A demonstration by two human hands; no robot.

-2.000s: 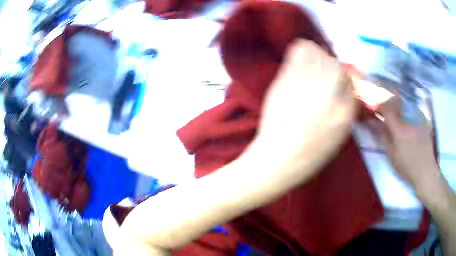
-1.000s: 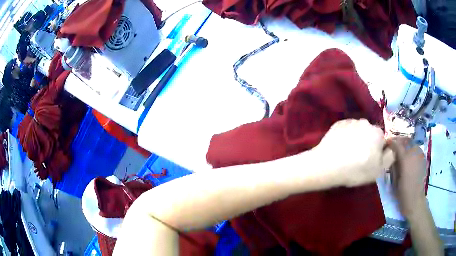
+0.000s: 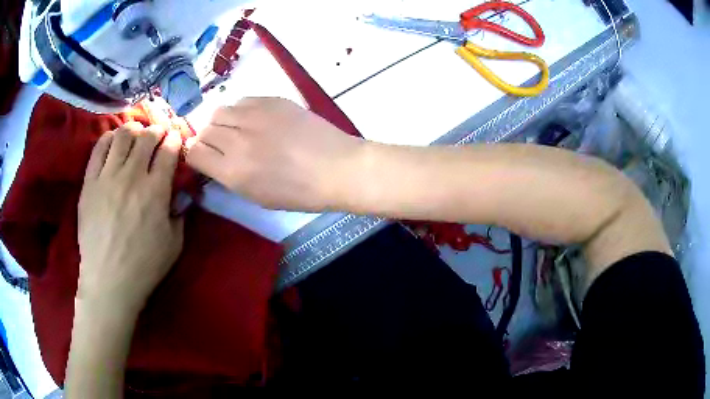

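A dark red garment piece (image 3: 210, 304) lies over the table's front edge and lap at the left. My left hand (image 3: 128, 210) lies flat on the cloth, fingertips beside the lit needle area. My right hand (image 3: 257, 152) has its fingertips pinched at the cloth edge by the needle; what exactly they pinch is hidden. The sewing machine head (image 3: 86, 47) stands at the upper left, with a grey-blue knob (image 3: 184, 90) just above the fingertips. A narrow red strip (image 3: 300, 74) runs from near the machine and passes under my right forearm.
Scissors (image 3: 459, 31) with red and yellow handles lie on the tabletop beyond my right forearm. A ruler tape (image 3: 335, 238) runs along the table's front edge. Red scraps (image 3: 459, 236) hang below the edge. A black-clothed lap (image 3: 381, 312) is below.
The view has swung right, bringing the scissors and right forearm into sight; the blue crate and far heap are gone. Both hands remain at the cloth by the needle.
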